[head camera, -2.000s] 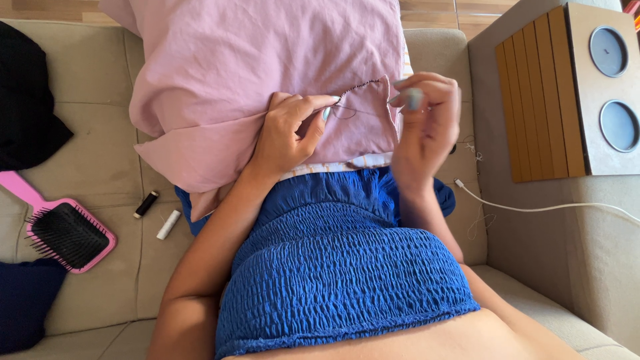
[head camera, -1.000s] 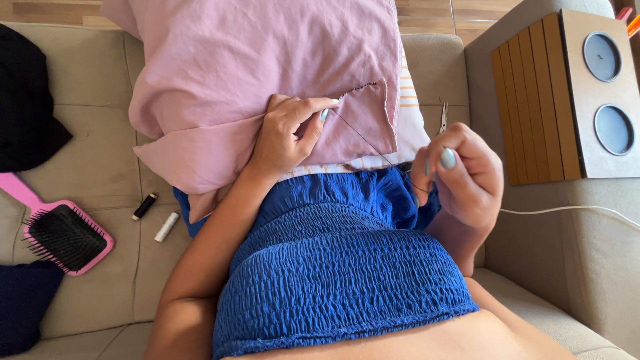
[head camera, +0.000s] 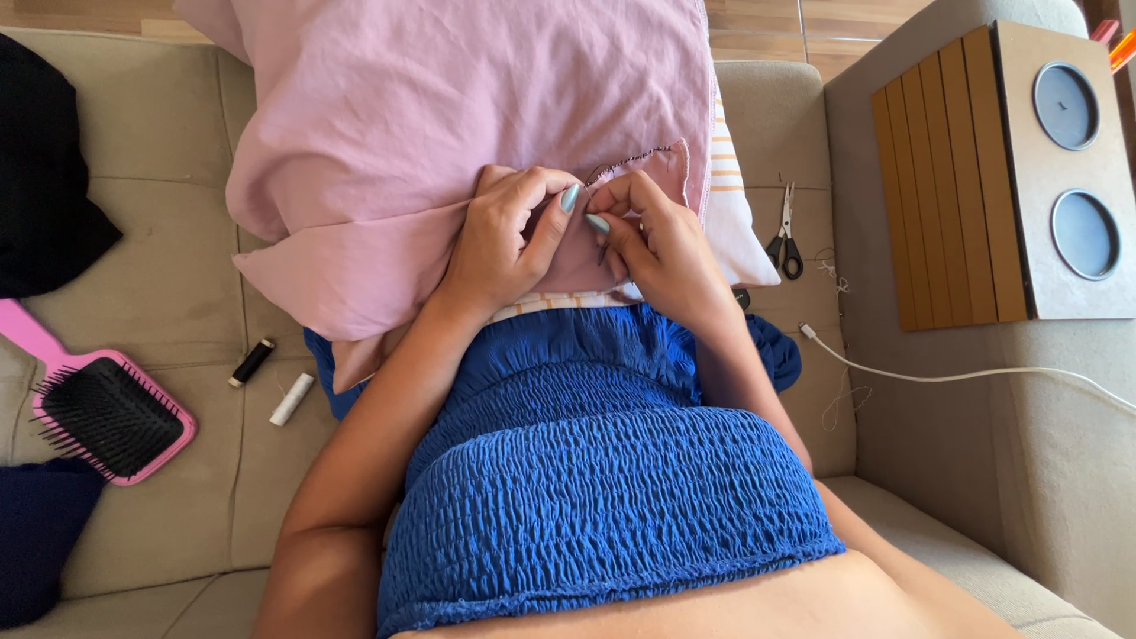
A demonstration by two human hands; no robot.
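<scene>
Pink fabric [head camera: 382, 115] lies over my lap on top of a white cloth with orange stripes [head camera: 741, 209]. Dark stitches [head camera: 635, 161] run along the folded edge of the pink fabric. My left hand [head camera: 519, 235] pinches that edge between thumb and fingers. Close beside it, my right hand [head camera: 652, 244] has its thumb and fingertips drawn together at the same edge, near the end of the stitches. Dark thread shows by the fingertips; a needle cannot be made out.
On the sofa [head camera: 160, 266] at left lie a pink hairbrush [head camera: 115, 413], a black thread spool [head camera: 252, 362], a white spool [head camera: 291, 399] and dark cloths. To the right are scissors [head camera: 786, 240], a white cable [head camera: 941, 379] and an armrest tray [head camera: 1047, 257] with two round recesses.
My right hand, which was drawn away to the lower right with the thread stretched one second ago, has come back beside my left hand at the fabric edge. My left hand has stayed at the fabric.
</scene>
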